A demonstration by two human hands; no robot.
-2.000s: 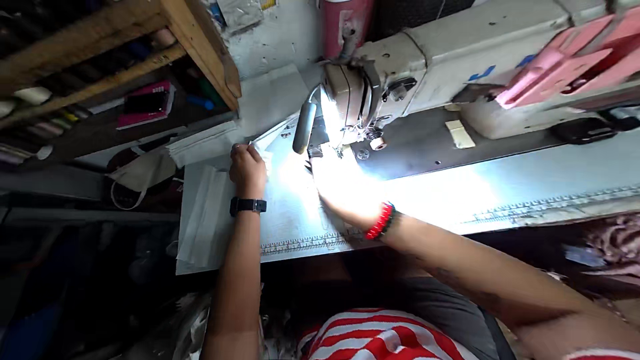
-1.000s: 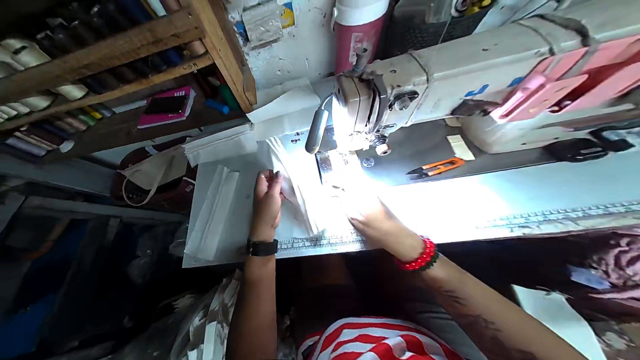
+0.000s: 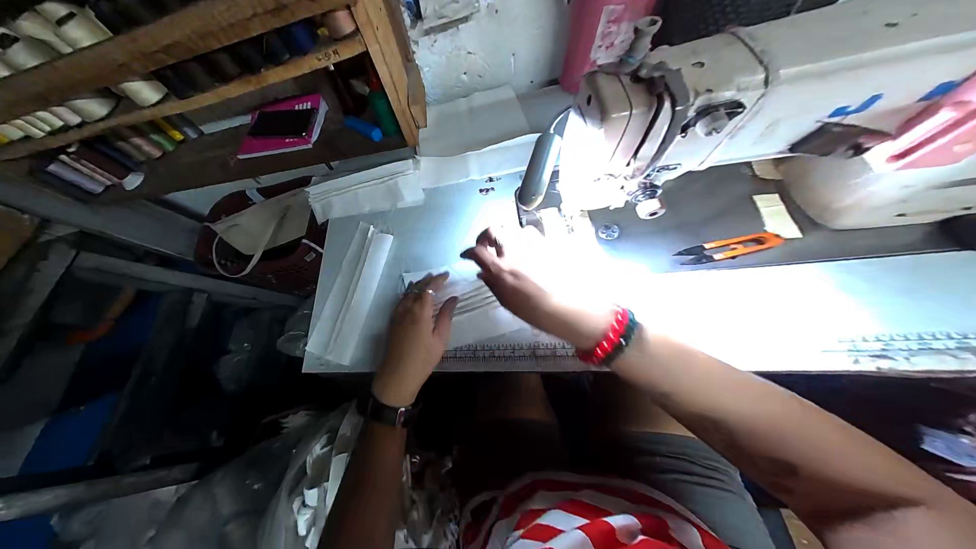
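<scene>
White folded fabric (image 3: pixel 480 309) lies on the sewing table left of the needle area. My left hand (image 3: pixel 419 320) rests on its left end, fingers spread and pressing down. Just above the fabric's right part, my right hand (image 3: pixel 515 286) has its fingers apart, with nothing seen between them. The sewing machine (image 3: pixel 625 130) stands to the upper right, its lamp (image 3: pixel 540 171) glaring over the needle, which is washed out. Orange thread snips (image 3: pixel 728 248) lie on the machine bed, right of my right hand.
A folded white strip (image 3: pixel 354 293) lies at the table's left end, with stacked white fabric (image 3: pixel 366 191) behind it. A wooden thread shelf (image 3: pixel 229 84) stands upper left, holding a phone (image 3: pixel 282 122) on a pink notebook. A printed ruler scale (image 3: pixel 511 352) runs along the front edge.
The fabric, upright near the needle one second ago, now lies flat further left. My left hand has gone onto it; my right hand has moved left. The snips were under or behind my right arm's area earlier.
</scene>
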